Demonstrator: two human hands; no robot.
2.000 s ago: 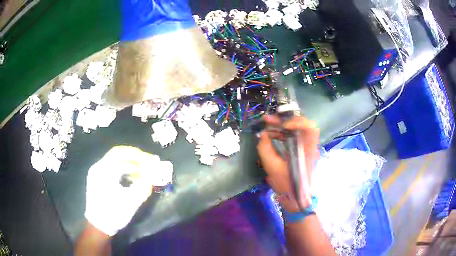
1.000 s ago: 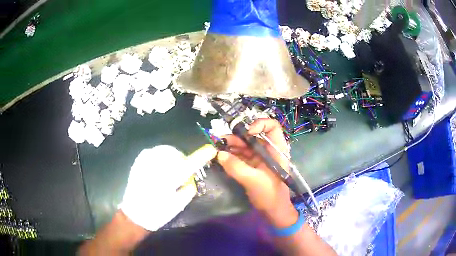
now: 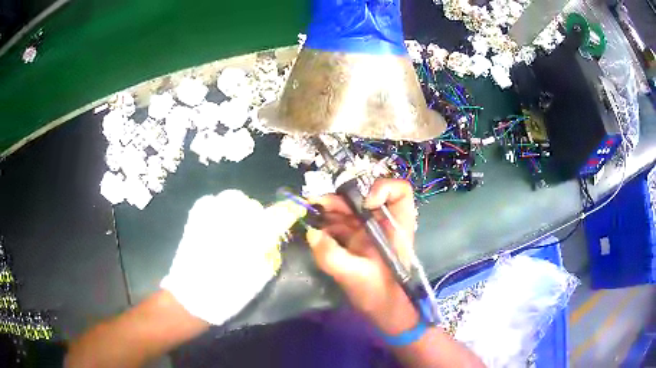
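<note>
My left hand [image 3: 226,255], in a white glove with yellow fingertips, is closed near my right fingertips; what lies inside its grip is blurred. My bare right hand [image 3: 367,248] holds a dark soldering iron [image 3: 377,241], its front end pointing up and left below the hood. Blurred lead wires [image 3: 296,199] and a small dark part [image 3: 315,212] are between the fingertips of both hands. White housings [image 3: 219,144] lie loosely behind and left of my hands. A dark pile of wired components [image 3: 449,147] lies right of the hood.
The fume hood [image 3: 352,97] hangs above the mat behind my hands. A soldering station [image 3: 575,115] and green reel [image 3: 593,39] are at right. The green belt [image 3: 180,36] curves along the back left. A blue bin [image 3: 554,316] with a clear bag [image 3: 503,302] sits at lower right.
The view shifted after the first frame. Both hands came together at the wires. Since the second frame, the left glove has turned slightly, and the white and metallic part seen below its fingers no longer shows.
</note>
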